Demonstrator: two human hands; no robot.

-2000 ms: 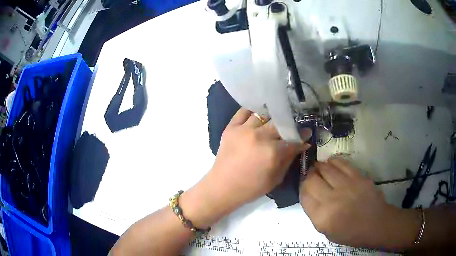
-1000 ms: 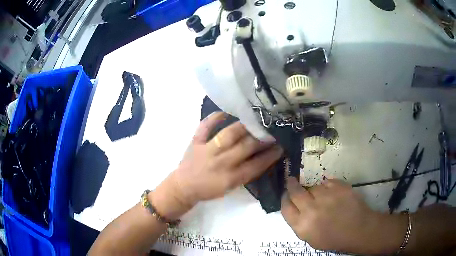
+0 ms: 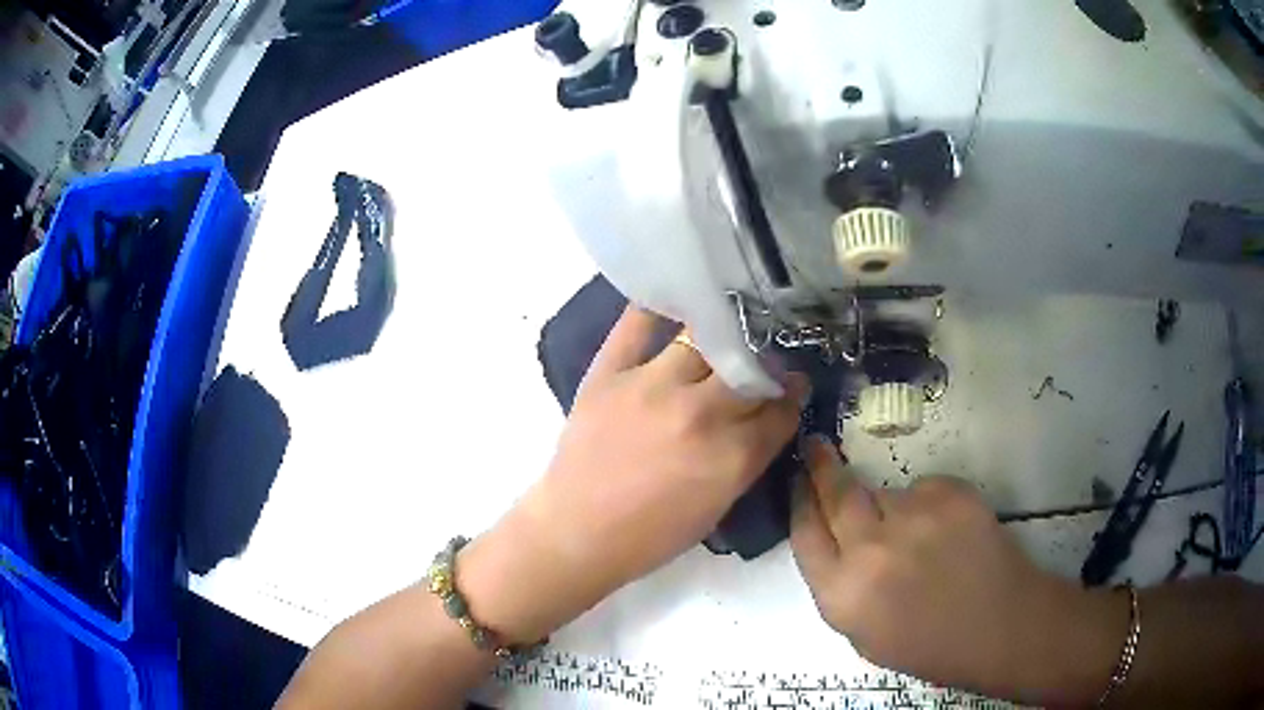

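A black fabric panel (image 3: pixel 578 333) lies at the sewing machine (image 3: pixel 652 180), partly under my left hand. My left hand (image 3: pixel 672 444) presses on it, fingertips close to the needle area. A black zipper band (image 3: pixel 821 402) runs along the panel's right side below the presser foot, mostly covered by my fingers. My right hand (image 3: pixel 901 555) holds the near part of the work, its fingertips at the band's edge. The needle tip and stitch line are hidden.
Another zipper band (image 3: pixel 333 337) and a black panel (image 3: pixel 236 472) lie on the left of the white table. A blue bin (image 3: pixel 173 388) holds black bands. Black snips (image 3: pixel 1134 502) and a slim tool (image 3: pixel 1236 465) lie at the right. Ruler marks (image 3: pixel 832 689) run along the near edge.
The view has shifted back and forth. My left hand has moved closer to the needle than a second ago, and covers more of the work. My right hand stays at the near edge.
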